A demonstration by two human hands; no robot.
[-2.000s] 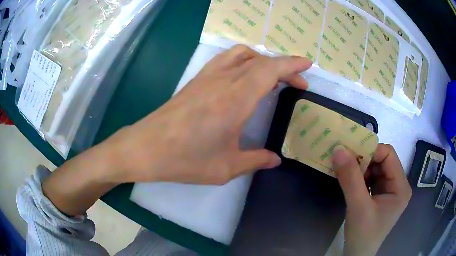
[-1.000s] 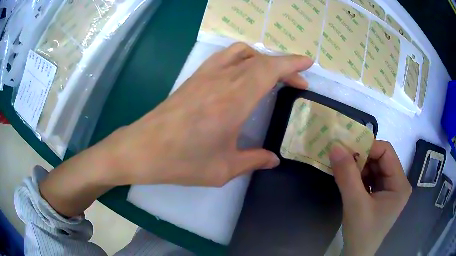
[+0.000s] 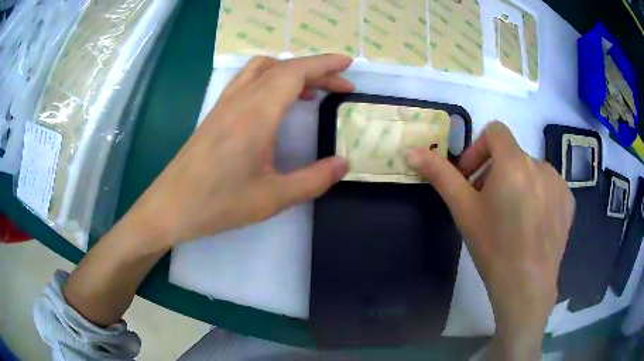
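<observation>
A black housing (image 3: 385, 261) lies upright in the view on a white foam sheet (image 3: 233, 271). A tan adhesive piece (image 3: 374, 141) with green print lies flat over the window area of its raised end; a small oval hole shows to its right. My left hand (image 3: 240, 151) spans the housing's upper left corner, thumb at the adhesive's lower left edge, fingers past the top edge. My right hand (image 3: 512, 204) has its thumb on the adhesive's lower right part and its curled fingers by the housing's right edge.
An adhesive sheet (image 3: 395, 35) lies along the back. At right are housings with adhesive frames (image 3: 582, 162) and a blue scrap bin (image 3: 600, 84) of tan pieces. Bagged adhesive stock (image 3: 88, 92) lies at left on the green mat (image 3: 159, 106).
The view has shifted, and the housing now appears straighter. The adhesive's right end, earlier lifted and pinched by my right hand, now lies flat. My right thumb rests on it.
</observation>
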